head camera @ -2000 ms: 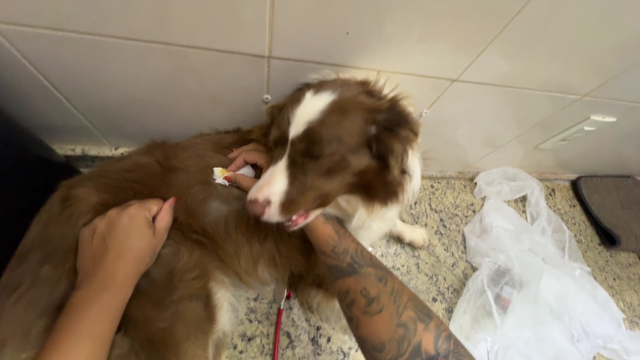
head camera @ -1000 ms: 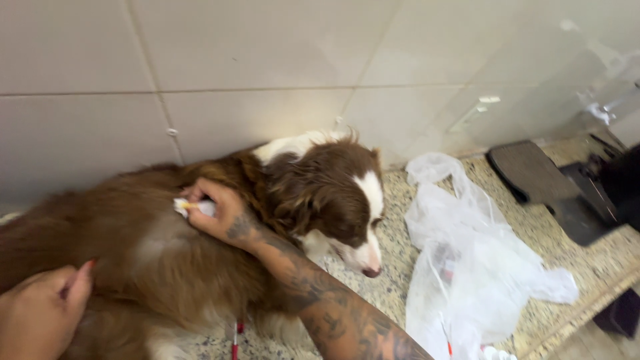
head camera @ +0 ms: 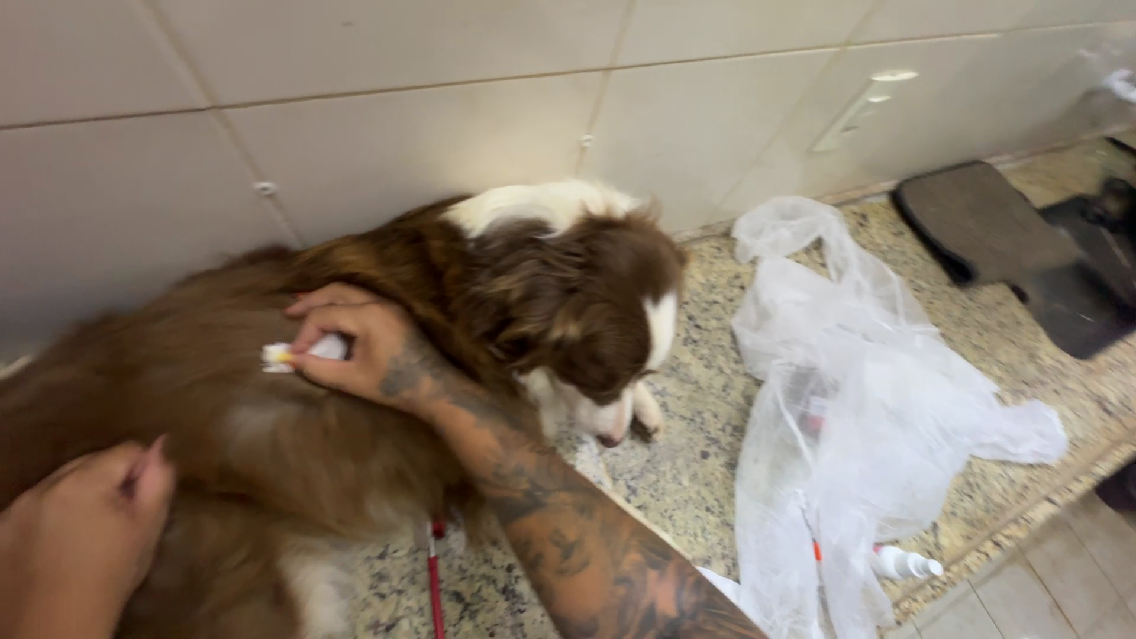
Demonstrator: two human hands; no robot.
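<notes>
A brown and white dog point(head camera: 213, 399) lies on a speckled stone counter against the tiled wall, its head turned down to the right. My right hand point(head camera: 351, 342) pinches a crumpled white wad with a yellow spot point(head camera: 278, 357) between thumb and fingers, at the fur of the dog's side. My left hand point(head camera: 98, 515) rests at the lower left on the dog's coat, fingers curled; whether it grips fur cannot be told. A red leash or cord point(head camera: 435, 586) comes out from under the dog's chest.
A translucent white plastic bag point(head camera: 870, 382) lies right of the dog, with things inside. A small white bottle point(head camera: 905, 563) is beside it near the counter edge. Dark flat pads point(head camera: 985, 217) lie at the back right. A wall outlet plate point(head camera: 865, 111) is above the counter.
The dog's head, turned back over my right hand two seconds ago, has swung away and lowered to the right. My right hand, partly hidden then, shows fully, still with the wad. The view has shifted.
</notes>
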